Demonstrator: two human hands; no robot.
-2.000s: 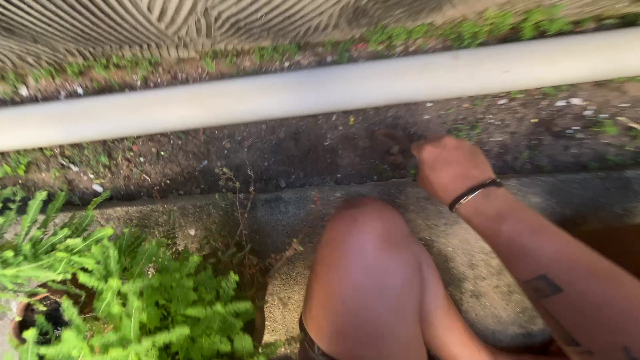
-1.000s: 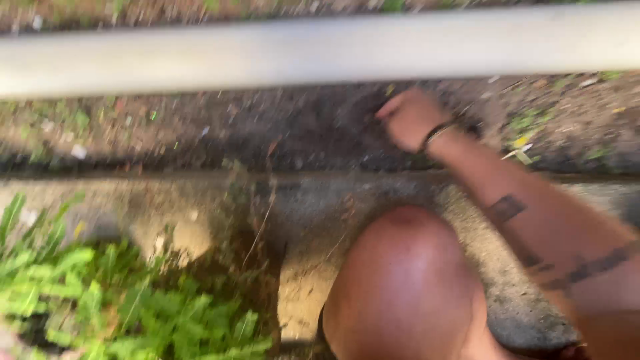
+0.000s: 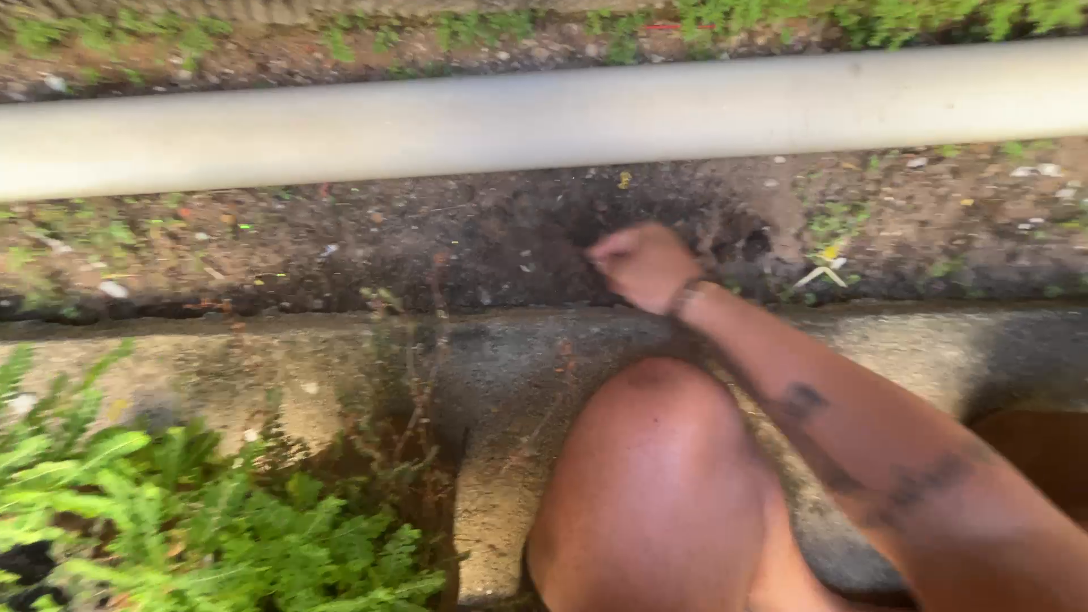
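My right hand [image 3: 648, 267], blurred, is low over a strip of dark soil [image 3: 510, 229] between a long pale pipe [image 3: 544, 119] and a concrete ledge [image 3: 255, 348]. Its fingers are bent and point left; whether something small is between them cannot be told. A dark band circles the wrist. Just right of the hand there is a small dark hollow [image 3: 755, 244] in the soil. My left hand is out of view.
My bare knee [image 3: 659, 425] rises over the ledge at lower centre. Leafy green plants [image 3: 255, 535] fill the lower left, with thin dry stems [image 3: 416, 399] beside them. Small weeds [image 3: 837, 223] and pale bits dot the soil; more greenery [image 3: 765, 17] grows beyond the pipe.
My right hand has stayed low at the soil strip. Against the pipe and the hollow, it now lies farther left than two seconds ago. The view has shifted.
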